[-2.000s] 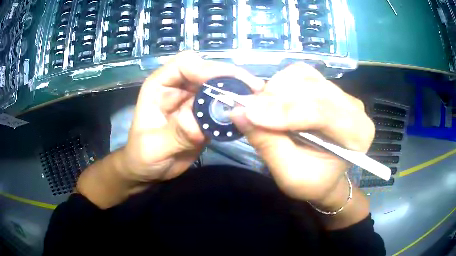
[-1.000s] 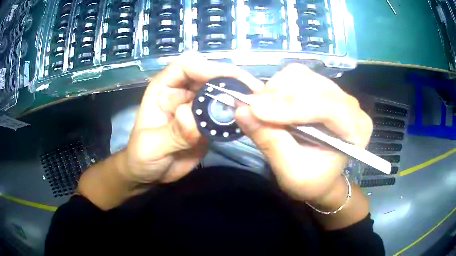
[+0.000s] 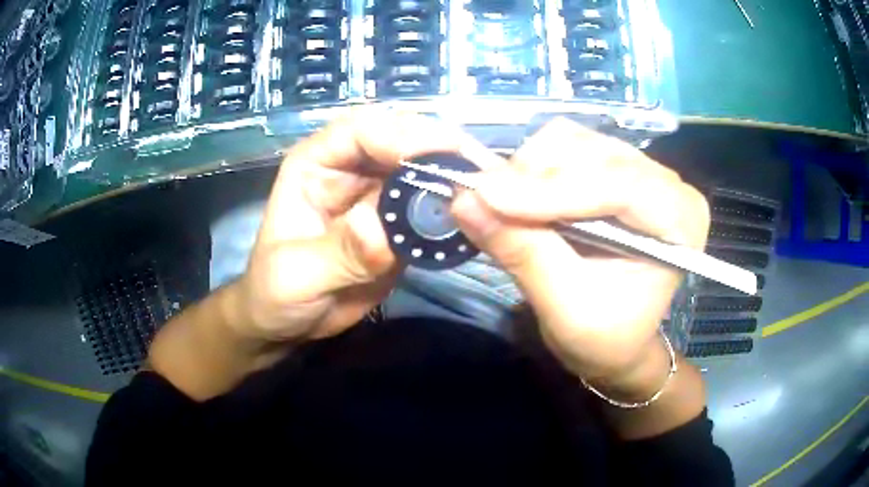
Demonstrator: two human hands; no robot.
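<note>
A round black part [image 3: 412, 228] with a ring of pale dots and a pale centre is held face up in front of the wearer's body. My left hand [image 3: 319, 228] grips it by its left and upper edge, between thumb and fingers. My right hand [image 3: 596, 238] holds silver tweezers [image 3: 700, 262] like a pen, with the wide rear end out to the right. The tweezers' two pointed tips lie over the upper left of the part's face, slightly apart. Whether the tips touch the part cannot be told. My right fingers cover the part's right side.
A clear blister tray [image 3: 591, 112] with rows of black parts lies on the green mat [image 3: 762, 81] just beyond my hands. A thin rod [image 3: 744, 12] lies on the mat. Further trays [image 3: 734, 257] show low on both sides. A blue frame [image 3: 819, 214] stands at right.
The black part has shifted slightly right and turned a little. The tweezers have tilted flatter, with their rear end higher and further right. Both hands keep their grip.
</note>
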